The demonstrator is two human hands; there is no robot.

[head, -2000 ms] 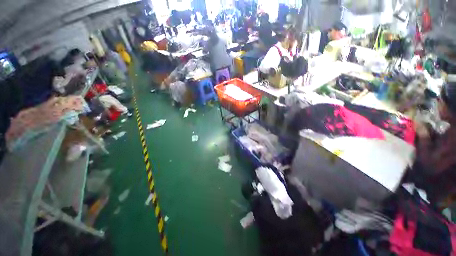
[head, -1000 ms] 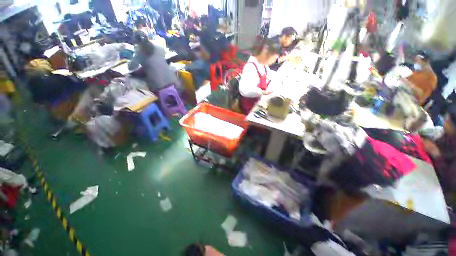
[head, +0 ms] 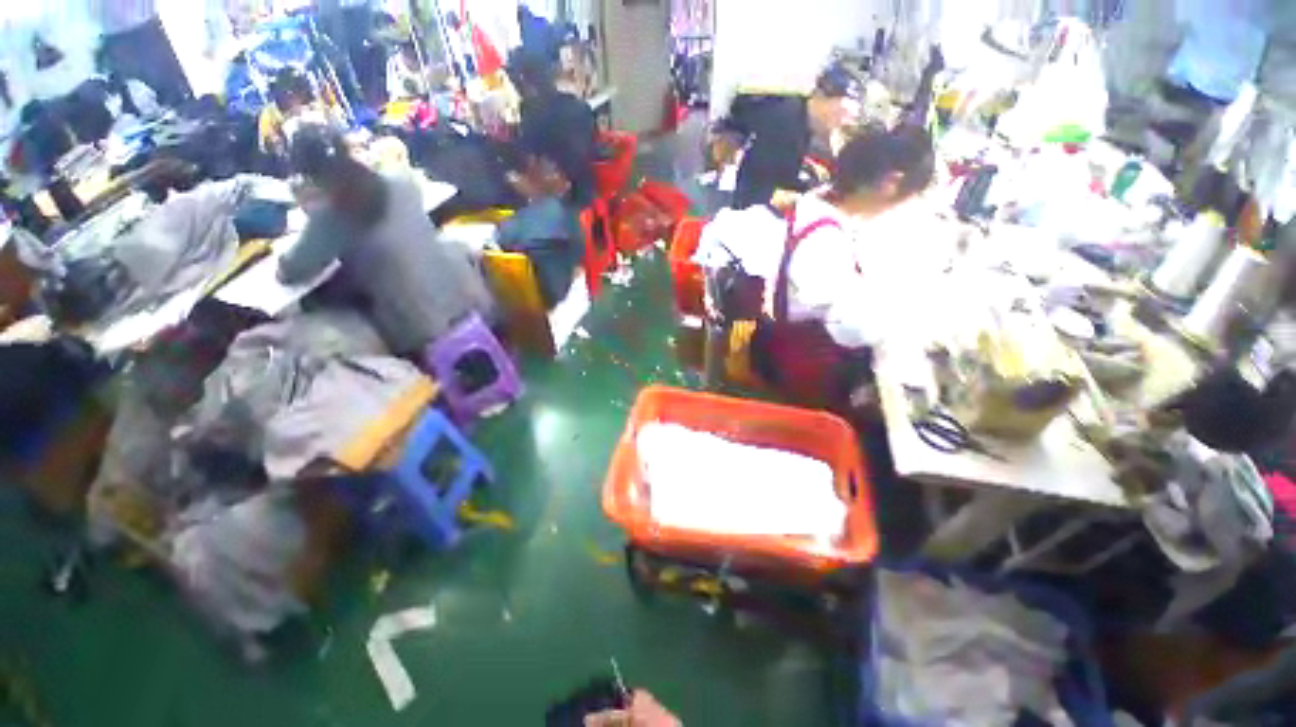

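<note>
At the bottom edge, one hand, which looks like my right hand (head: 643, 710), is small, blurred and cut off by the frame. It is closed at the side of a small dark bundle, likely cut pieces (head: 583, 702). A thin pale line stands up from the bundle. My left hand is not in view. An orange perforated crate (head: 620, 490) holding white pieces stands ahead on a dark frame. A blue crate (head: 1087, 668) full of pale cloth is at the lower right.
A blue stool (head: 452, 476) and purple stool (head: 476, 369) stand left, beside heaped grey fabric (head: 306, 391). A person in white and red (head: 817, 284) sits at a pale table (head: 995, 462) with scissors (head: 941, 433). A person in grey (head: 398, 256) works left. Scraps (head: 391, 653) lie on the green floor.
The view has turned right and moved forward. The orange crate and seated people look nearer, and the striped aisle line has left the view. The hand and dark bundle have come in at the bottom.
</note>
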